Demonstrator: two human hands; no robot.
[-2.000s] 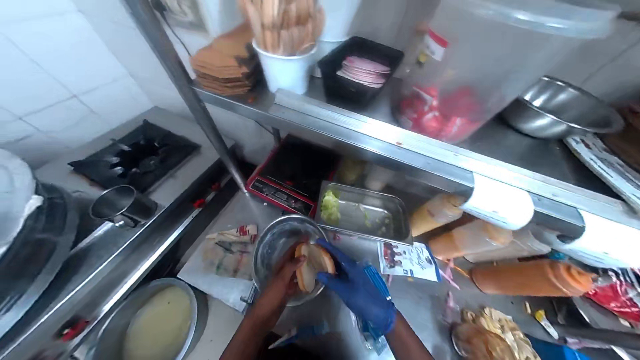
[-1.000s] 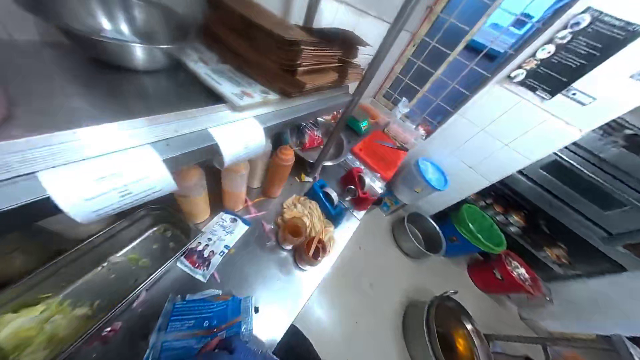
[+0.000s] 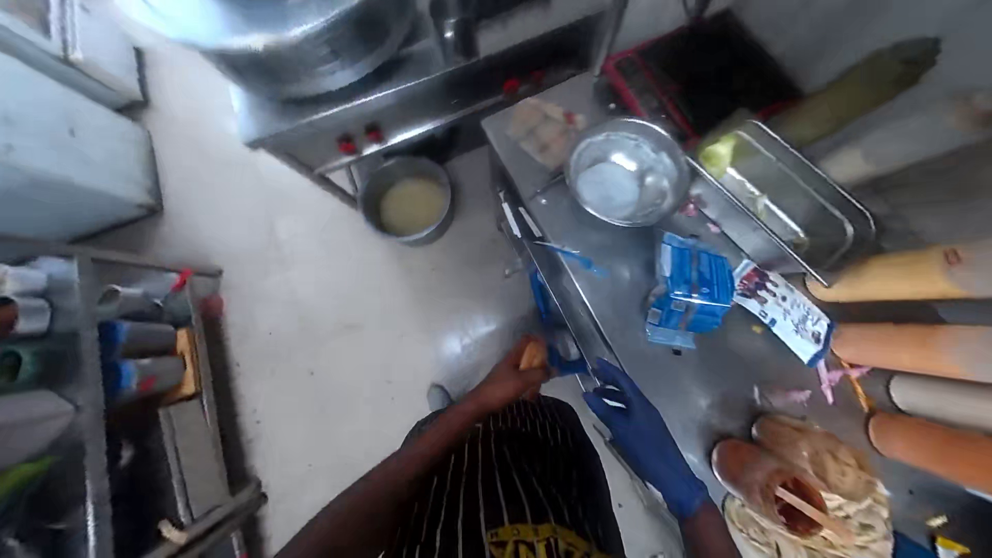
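My bare left hand (image 3: pixel 518 378) is closed around a piece of bread or bun (image 3: pixel 533 355), held just off the counter's front edge. My right hand (image 3: pixel 629 407), in a blue glove, is at that edge, over an open drawer or gap with blue and white items; whether its fingers grip anything is unclear. Ahead on the steel counter stands a steel bowl (image 3: pixel 628 172) with something white inside. A blue plastic packet (image 3: pixel 692 291) lies to its right, and a blue-handled utensil (image 3: pixel 572 254) rests between the bowl and the edge.
A steel tray (image 3: pixel 806 203) with greens, a printed sachet (image 3: pixel 784 310) and several sauce bottles (image 3: pixel 922 349) line the counter's far side. Brown jars (image 3: pixel 775 477) stand at right. A pot of pale liquid (image 3: pixel 407 198) is at left, below the stove. A rack (image 3: pixel 93 387) stands far left.
Two seconds ago my hands held the bun together over the steel bowl; now they are apart at the counter's front edge, the bun in my left hand. The view has swung widely.
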